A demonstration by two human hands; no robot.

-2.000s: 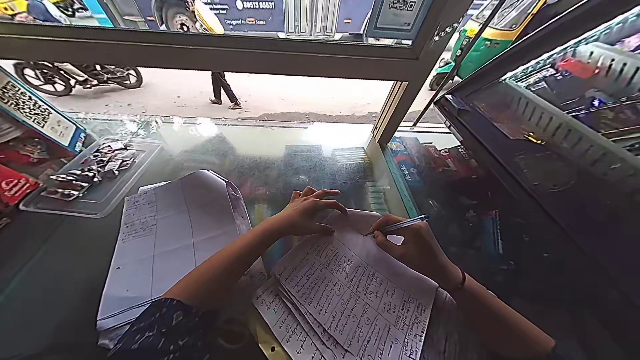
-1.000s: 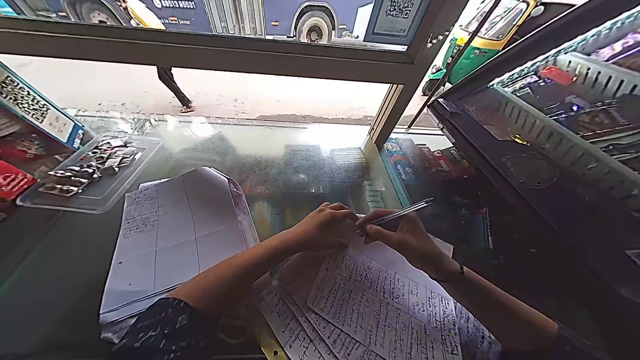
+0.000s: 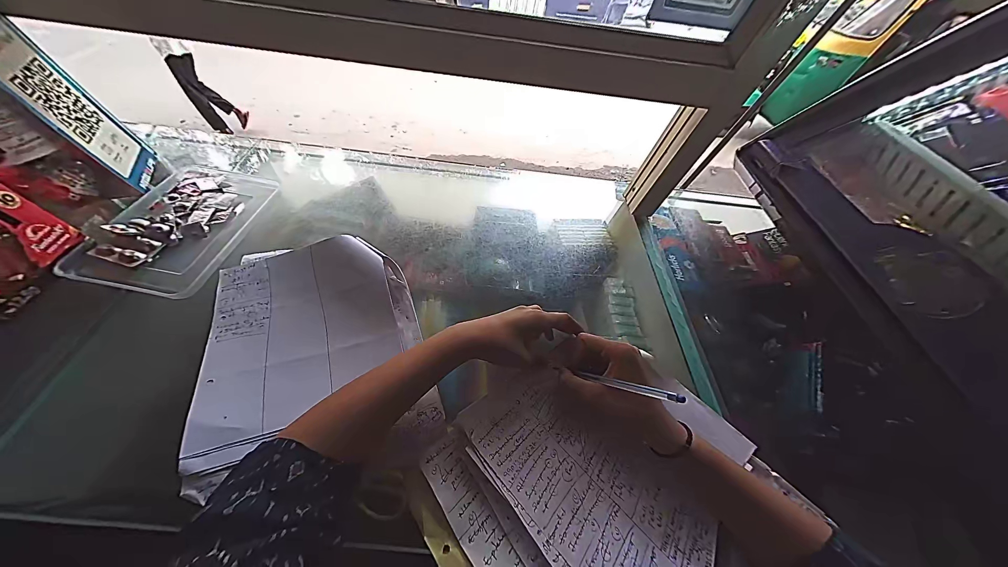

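My right hand (image 3: 610,386) grips a clear ballpoint pen (image 3: 634,386), its blue end pointing right and its tip hidden near the fingers. My left hand (image 3: 520,335) is bent at the top of the handwritten sheets (image 3: 583,488), its fingertips close to the right hand's. A small pale piece shows between the two hands; whether the left fingers hold it, I cannot tell. The written sheets lie fanned in a loose pile beneath the right hand. Left of my left forearm rests a second stack of ruled papers (image 3: 299,339), its top edge curled up.
A clear plastic tray (image 3: 185,276) of small packets stands at the left, beside a printed code board (image 3: 79,110) and red packets (image 3: 35,224). The glass counter (image 3: 441,268) runs to a window frame (image 3: 551,67). At right is a dark case with a pale plastic basket (image 3: 937,181).
My hands have drawn close together at the top of the sheets. The written pile lies at a different angle than two seconds ago. Outside, a walking person has moved, and the motorcycle no longer shows.
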